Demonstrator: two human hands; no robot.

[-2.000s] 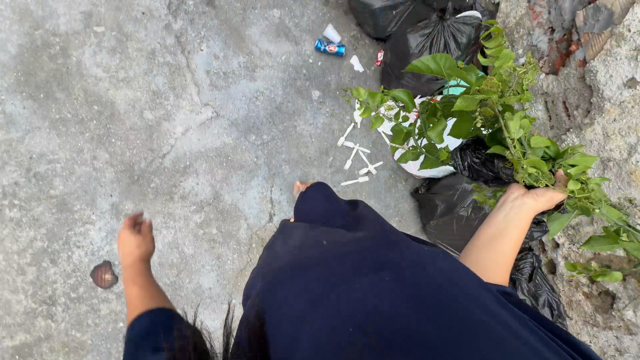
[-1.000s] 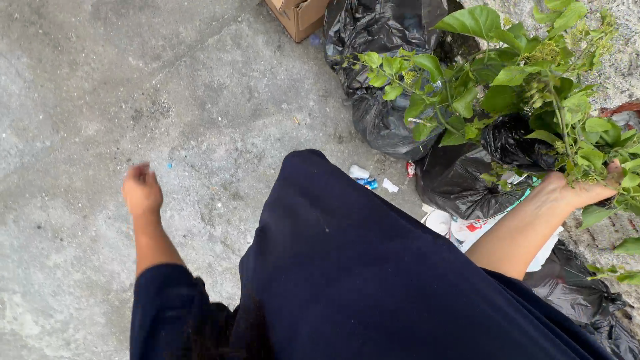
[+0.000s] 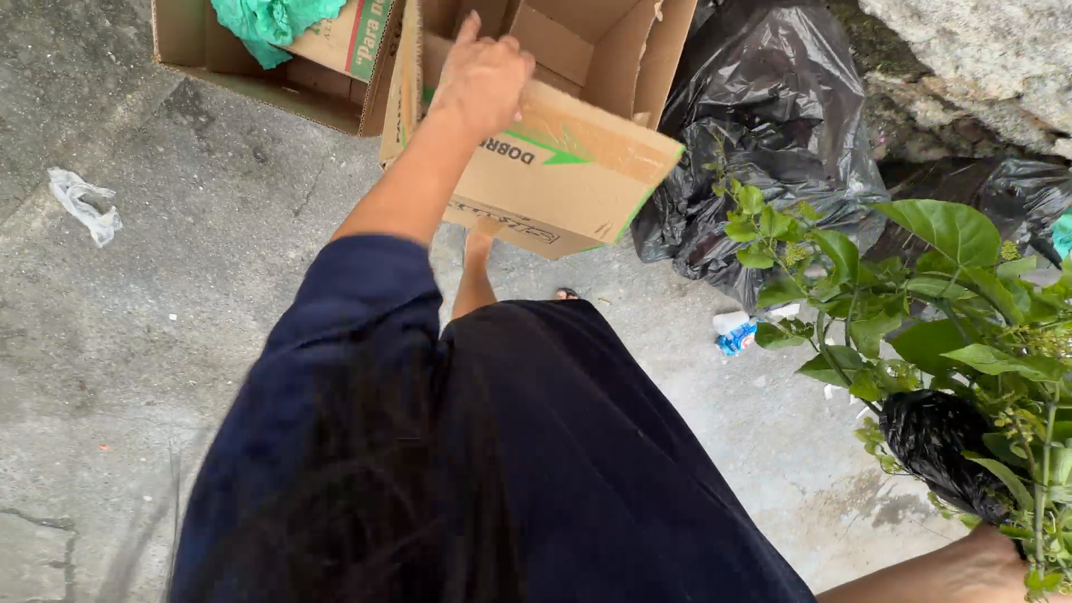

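Observation:
My left hand [image 3: 481,79] reaches over the top edge of an upright flap on a cardboard box [image 3: 553,180]. One finger points up and the others bend near the edge; whether they grip it is unclear. At the lower right, my right hand [image 3: 997,553] is partly hidden by leaves, closed around the stems of leafy green branches [image 3: 930,318]. A bunched black plastic bag [image 3: 942,448] lies among the leaves just above that hand. The box bears printed writing.
A second cardboard box [image 3: 251,100] holds green plastic [image 3: 280,25]. Black garbage bags [image 3: 770,134] lie against a rough stone wall [image 3: 963,50]. A blue can [image 3: 737,335] and a crumpled clear plastic scrap [image 3: 84,205] are on the concrete ground. My foot is partly under the box.
My left hand was over bare ground and is now at the cardboard box. The right hand stays with the branches. The view has shifted, bringing both boxes in.

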